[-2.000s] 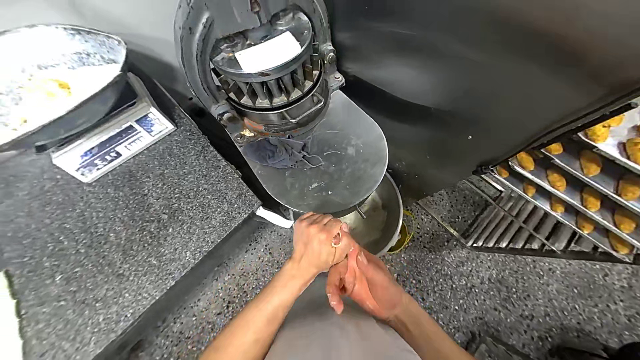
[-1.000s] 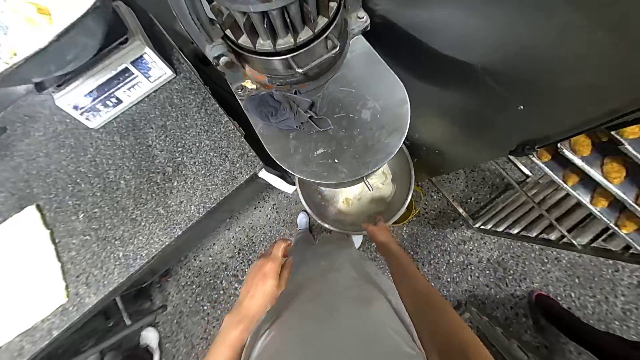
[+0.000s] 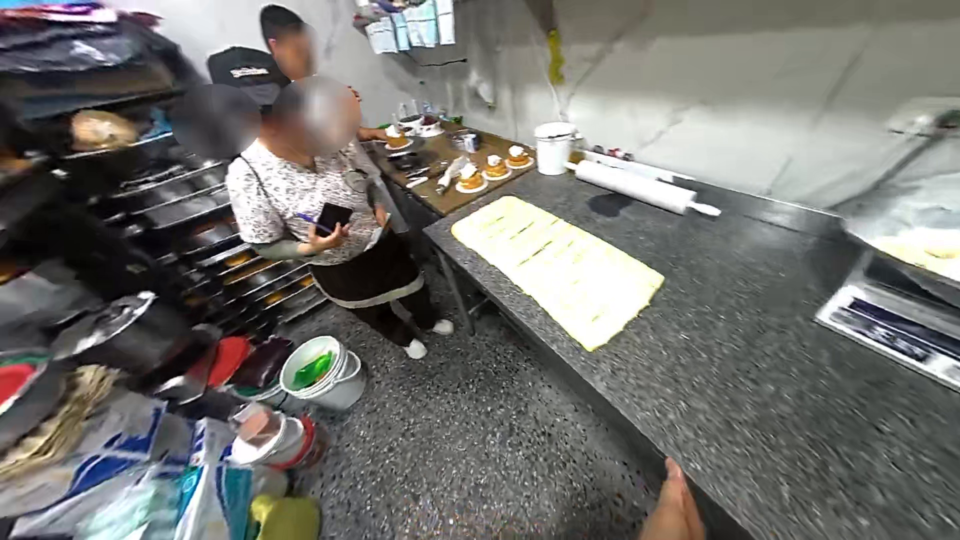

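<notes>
My left hand (image 3: 675, 502), by its place after the view's turn, shows at the bottom edge, right of centre. Its fingers are extended beside the front edge of the speckled stone counter (image 3: 720, 390), with nothing seen in them; the rest of it is cut off. My right hand is out of view. A flat rectangle of pale yellow dough (image 3: 559, 266) with several slits lies on the counter, farther off. Behind it rest a white rolling pin (image 3: 636, 186) and a lidded white tub (image 3: 553, 150). A digital scale (image 3: 892, 330) stands at the right, under a large bowl (image 3: 922, 225).
A person (image 3: 300, 195) with a dark phone-like object and a pen stands past the counter's end; another is behind. Small cakes (image 3: 495, 166) sit on a brown board (image 3: 450, 196). White buckets (image 3: 326, 375), bags (image 3: 135, 465) and a tray rack (image 3: 225, 247) line the left.
The view has swung far to the left, from the mixing machine to the counter and the people. My hands were together, then apart near the metal bowl; only one shows now.
</notes>
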